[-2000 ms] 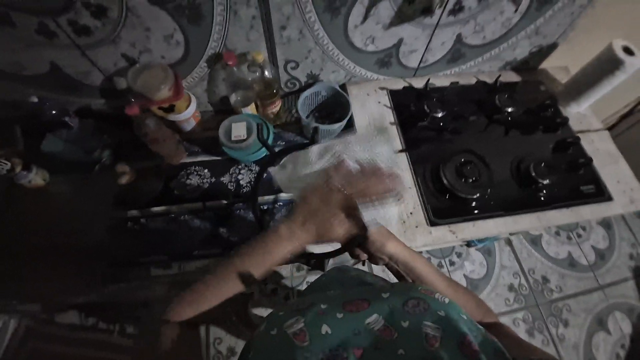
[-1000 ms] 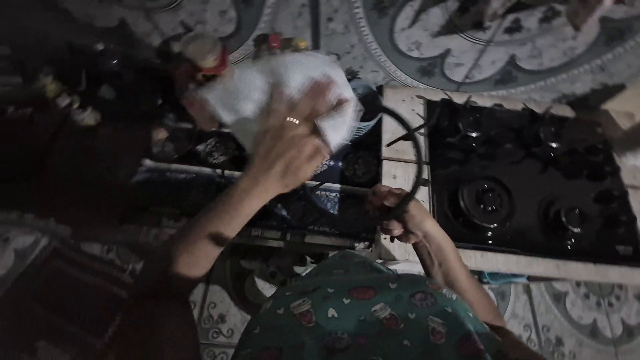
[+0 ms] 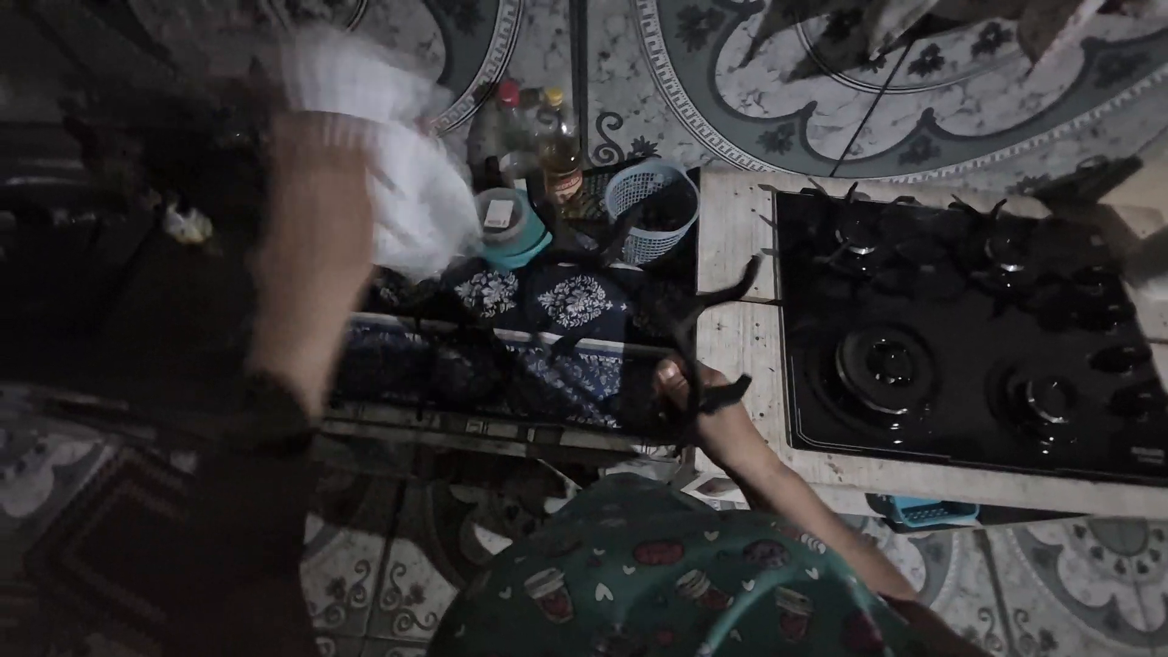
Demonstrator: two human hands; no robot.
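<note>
My left hand is blurred by motion at the upper left, with a white cloth hanging from it or lying against it. Its fingers are mostly hidden. My right hand grips a black metal pan support at the left edge of the wooden counter. The black gas cooktop with its burners lies to the right of that hand. A dark blue patterned cloth is spread left of the counter, below the containers.
A blue plastic basket, a teal-lidded container and bottles with red and yellow caps stand at the back. The counter's pale wooden edge borders the cooktop. A blue plastic basket shows below the front edge.
My left hand has swung left with the white cloth, uncovering the containers behind. The hands were close together two seconds ago and are now far apart. My right hand keeps hold of the pan support.
</note>
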